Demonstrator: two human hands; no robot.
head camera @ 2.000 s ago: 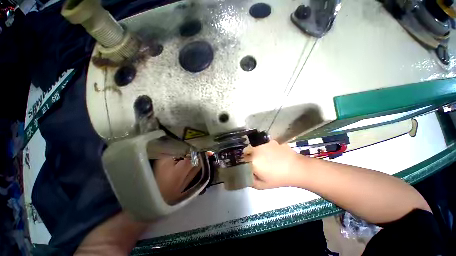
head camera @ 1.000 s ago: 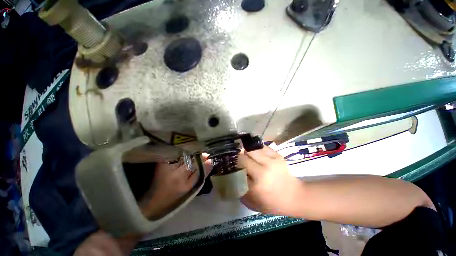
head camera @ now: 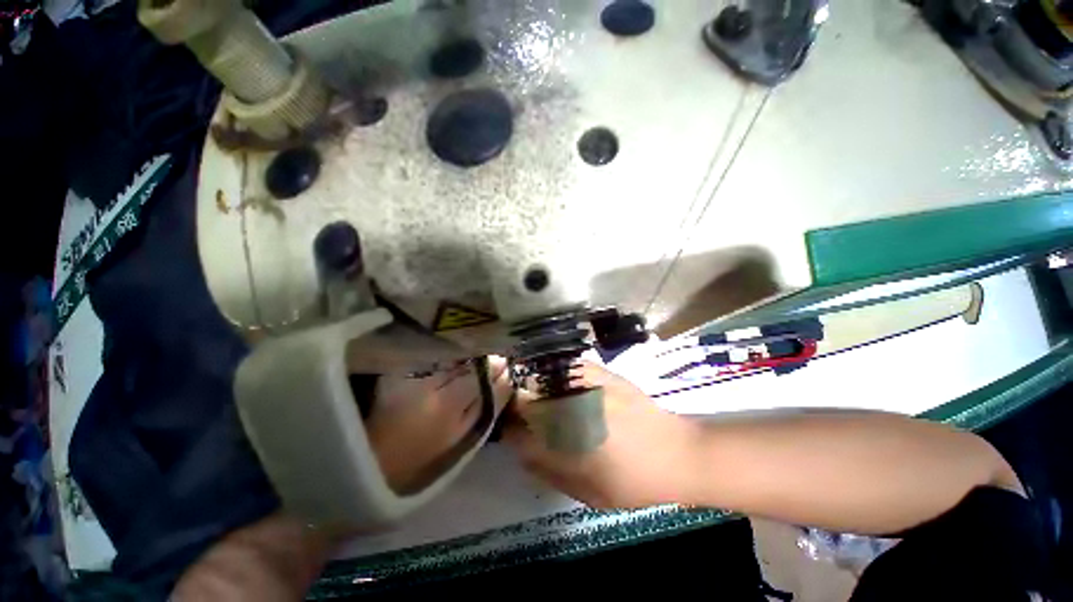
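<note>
The cream sewing machine head [head camera: 388,223] fills the upper middle. Black fabric [head camera: 153,388] lies left of the head and runs in under it. My left hand [head camera: 430,429] shows through the cream loop-shaped guard [head camera: 306,435], its fingers toward the needle area. My right hand [head camera: 618,435] is behind the tension assembly [head camera: 553,353] and its cream knob, fingers pointing left to the needle area. The fingertips of both hands nearly meet there. The guard and the knob hide the fingertips, the needle and whatever the fingers hold. A small dark bit of cloth shows between the hands.
Thread snips with a red part [head camera: 782,353] lie on the white table right of the needle, beside small black pieces. A green panel [head camera: 941,249] runs along the machine arm. The green ruler band [head camera: 506,541] edges the table. A ribbed post [head camera: 253,71] stands on the head.
My right hand has moved left and toward me, closer to my left hand. My left hand stays behind the guard with little change. The camera view has shifted slightly.
</note>
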